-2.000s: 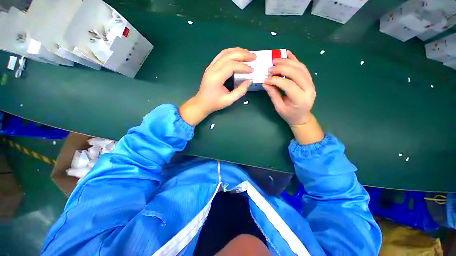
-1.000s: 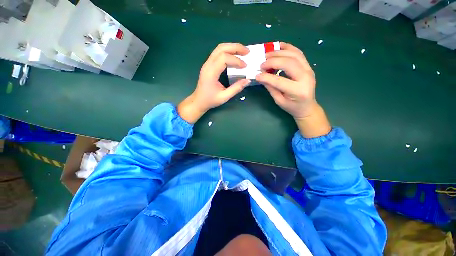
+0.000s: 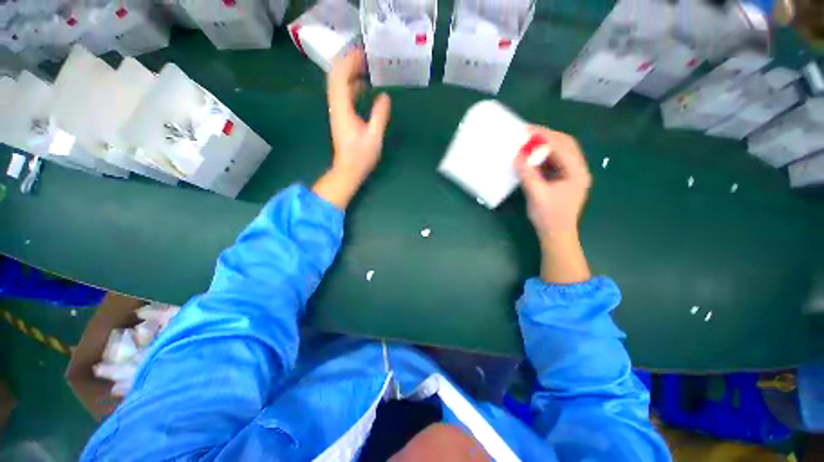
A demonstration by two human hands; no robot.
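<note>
My right hand (image 3: 558, 180) grips a white carton (image 3: 486, 155) by its red-marked end, above the table. The carton is blurred and shows a broad white face. My left hand (image 3: 355, 135) reaches forward with the thumb apart. Its fingertips are at the lower edge of a tilted white carton (image 3: 330, 36) with a red mark; blur hides whether they grip it. Two open cartons with small white contents, one in the middle (image 3: 397, 45) and one beside it (image 3: 486, 50), stand just right of the tilted one.
Open cartons lean in an overlapping row at left (image 3: 203, 140). More cartons stand at far left (image 3: 239, 23) and far right (image 3: 610, 63). White flecks lie on the green table (image 3: 434, 289). A brown box (image 3: 86, 361) with a white heap is below the left table edge.
My hands have separated. My left hand has moved forward to the tilted carton, while my right hand holds a carton alone, slightly right of before. More of the far cartons shows.
</note>
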